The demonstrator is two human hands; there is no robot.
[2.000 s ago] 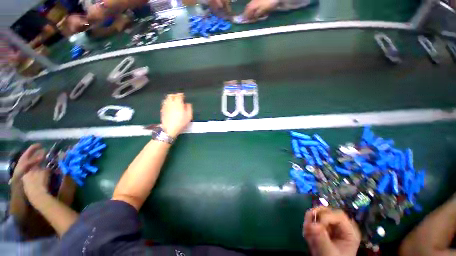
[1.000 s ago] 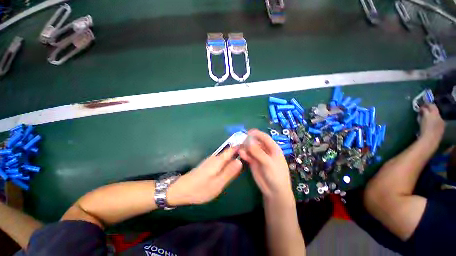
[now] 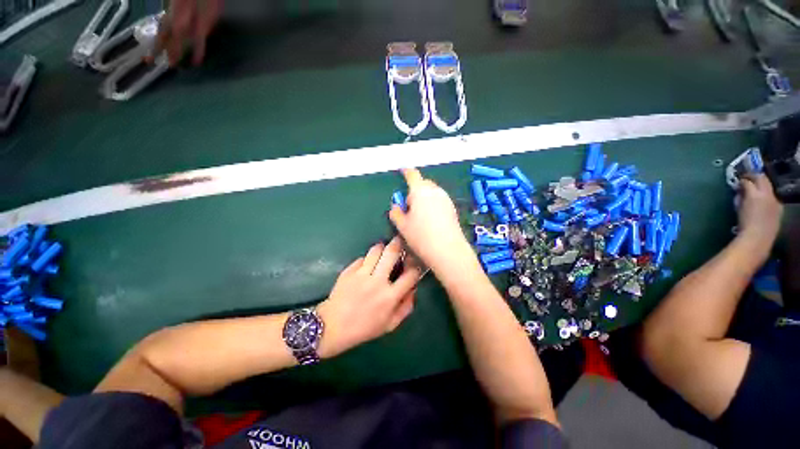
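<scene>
My left hand (image 3: 373, 294), with a metal-band wristwatch, is low in front of me with its fingers curled around a loop-shaped housing that is mostly hidden; only a thin edge shows. My right hand (image 3: 430, 219) is just above and right of it, its index finger extended toward the white strip. A blue cylinder (image 3: 398, 201) shows at my right thumb, pinched or touched by it. The mixed parts pile (image 3: 570, 254) lies right of my right hand, with blue cylinders, silver-grey plates and small white discs.
Two fitted units (image 3: 426, 86) stand side by side beyond the white strip (image 3: 333, 164). Loose housings (image 3: 136, 74) lie at the upper left, with another person's hand (image 3: 187, 31) over them. A blue pile (image 3: 28, 279) is at far left. A neighbour's arm (image 3: 702, 289) is at right.
The white housing seen between my hands is now mostly covered by my left hand. My right hand has moved up and left, with a blue cylinder at its thumb. Another person's hand has appeared upper left.
</scene>
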